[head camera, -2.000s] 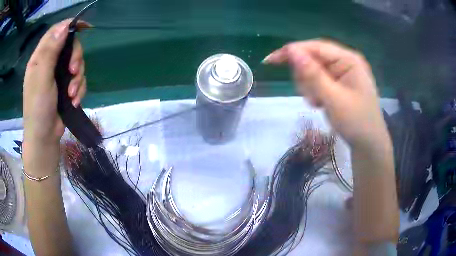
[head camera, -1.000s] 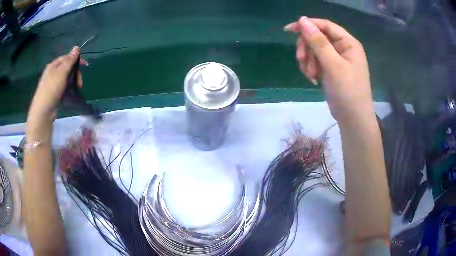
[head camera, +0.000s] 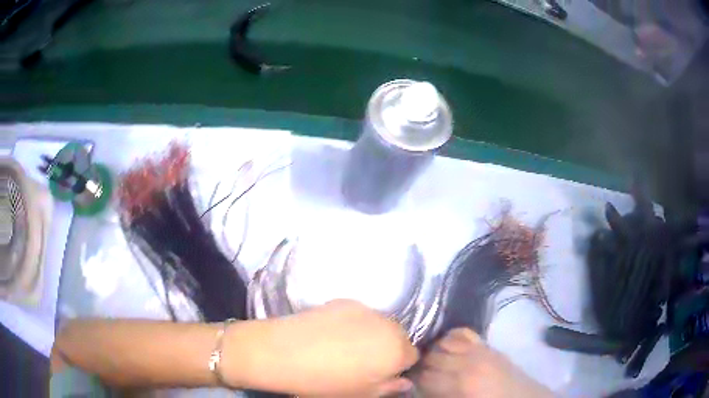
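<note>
My left hand (head camera: 334, 350) and my right hand (head camera: 466, 371) are close together at the bottom centre, over the near part of the pile. Their fingers are bent and partly hidden, and I cannot tell what they hold. Shiny thin metal bands (head camera: 268, 284) curve in a C under and behind my left hand. Black wire bundles lie on both sides, the left bundle (head camera: 198, 260) and the right bundle (head camera: 470, 284), each with reddish-copper wire ends at its tip. A dark curved piece (head camera: 242, 45) with a loose thin end lies on the green belt.
A silver can (head camera: 381, 167) with a white top stands behind the bands. Side cutters (head camera: 74, 175) lie on a green spool (head camera: 93, 200) at left, beside a cream fan (head camera: 17, 233). Black sleeves (head camera: 630, 272) are heaped at right. The green belt (head camera: 334, 74) runs behind. A blurred hand shows at upper right.
My left hand has let go of the black piece; a dark curved piece now lies on the belt. Both hands have come down from over the belt to the bottom centre. The view has shifted.
</note>
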